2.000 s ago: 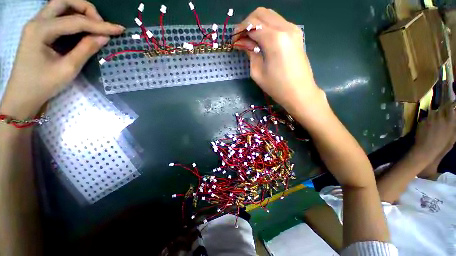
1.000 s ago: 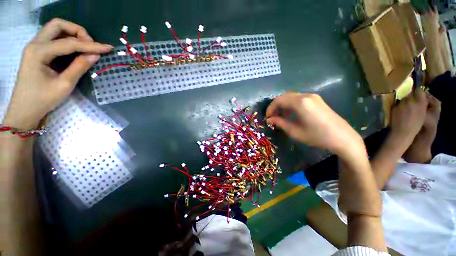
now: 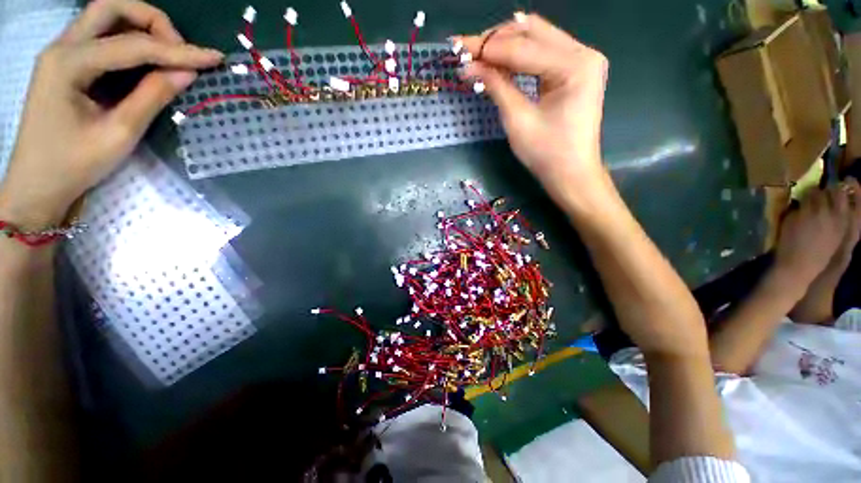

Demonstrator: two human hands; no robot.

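Note:
A dotted strip [image 3: 330,141] lies across the bench in front of me. A row of gold-coloured bodies [image 3: 359,91] runs along it, with red wires and white connectors [image 3: 290,16] sticking up and outwards. My left hand [image 3: 123,104] has its fingertips at the strip's upper left edge, thumb and index close together on it. My right hand [image 3: 543,99] is over the strip's right part, pinching a wired component [image 3: 520,17] at the right end of the row; its gold body is hidden. A loose pile of wired components [image 3: 472,292] lies nearer me.
Spare dotted sheets [image 3: 175,325] overlap at left, beside my left wrist. An open cardboard box [image 3: 779,104] stands at upper right. Another person's hands [image 3: 812,226] and white clothing [image 3: 793,377] are at right. A green surface with a yellow line [image 3: 529,373] is at the bottom.
My right hand went from the row to the pile's upper right edge, then back to the row with a wired component. My left hand has stayed at the strip's left end.

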